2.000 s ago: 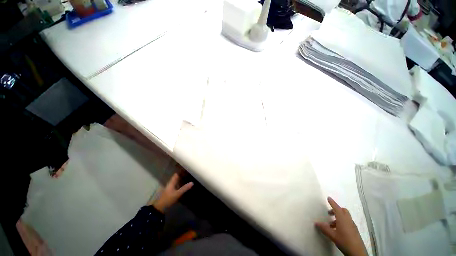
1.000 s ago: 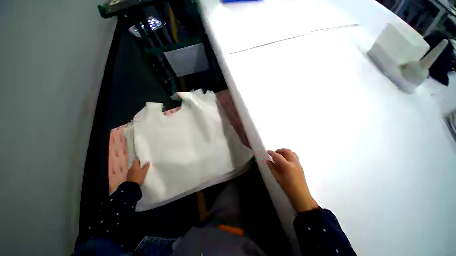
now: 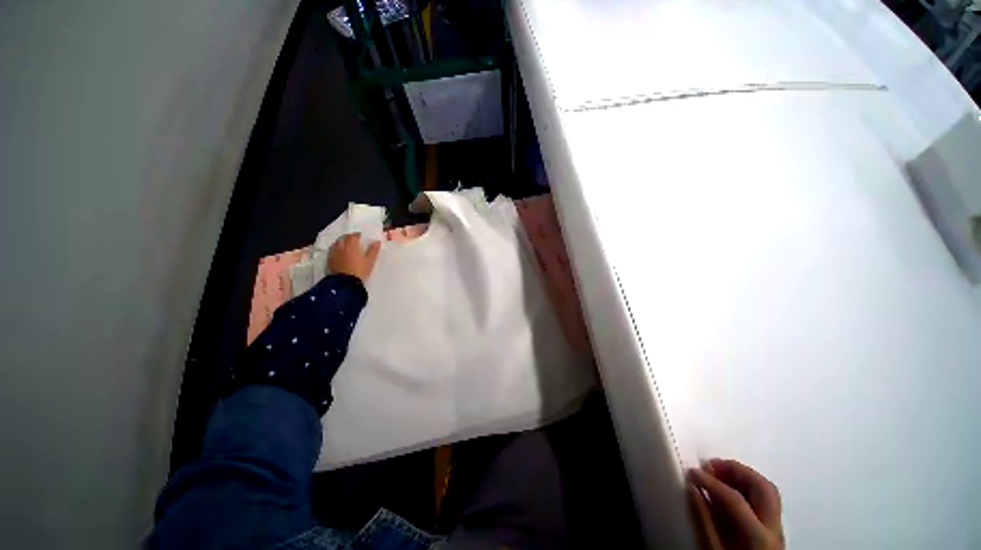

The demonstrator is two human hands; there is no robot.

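A pile of cream garment panels (image 3: 463, 333) lies low at the left of the table, with the U-shaped cutout and strap ends pointing away from me. My left hand (image 3: 355, 256) rests on the strap end at the left of the cutout; whether its fingers grip the cloth cannot be told. My right hand (image 3: 740, 496) is at the table's near edge, fingers curled and partly cut off by the picture's lower edge; whether it holds anything cannot be told.
The white table (image 3: 775, 279) has a seam line across its far part. A pink printed sheet (image 3: 282, 281) shows under the pile. A white block (image 3: 952, 188) stands at the right. A dark green rack with a pale bin (image 3: 457, 105) is beyond the pile. A grey wall runs along the left.
My view has turned left and down to the pile. My left hand has moved from the pile's left side up to the strap end. My right hand is now lower along the table edge.
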